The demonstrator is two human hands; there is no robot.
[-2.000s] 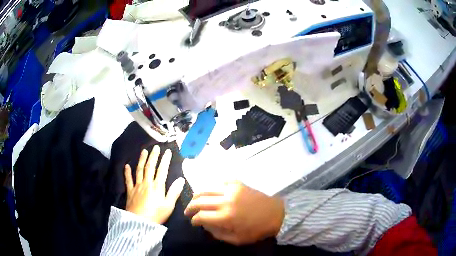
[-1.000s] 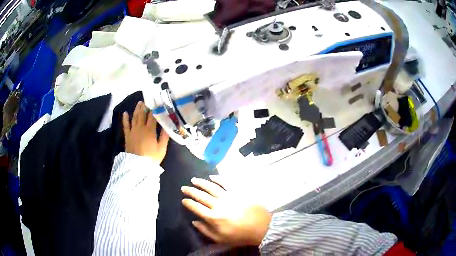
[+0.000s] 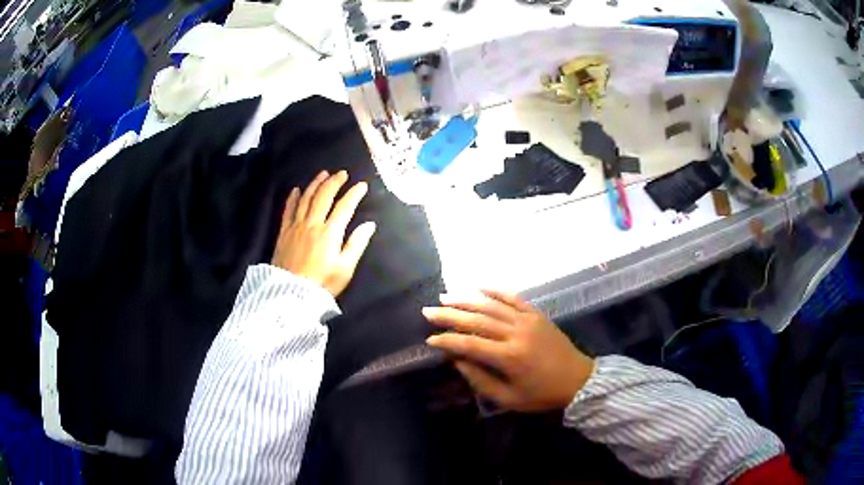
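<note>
A large black garment piece [image 3: 180, 256] is spread over the left of the white table and hangs over its front edge. My left hand [image 3: 322, 232] lies flat on the cloth with its fingers apart. My right hand [image 3: 512, 346] is at the cloth's right edge by the table's front edge; whether it pinches the cloth is hidden. The white sewing machine's needle end [image 3: 393, 114] stands beyond the cloth, with a bright blue plate [image 3: 447, 145] beside it. The cloth's edge lies to the left of and in front of the needle area.
Black labels [image 3: 535, 173] lie on the table, with more labels [image 3: 684, 185] farther right. Pink-and-blue-handled snips [image 3: 618, 199] lie between them. A round scrap tub [image 3: 753, 156] stands at the right. Pale cloth [image 3: 194, 76] is piled behind. A clear plastic bag [image 3: 805, 270] hangs at the right.
The view has shifted, so the machine sits higher in the picture. The black cloth and my left hand have moved back from the needle area towards me. My right hand is now at the table's front edge.
</note>
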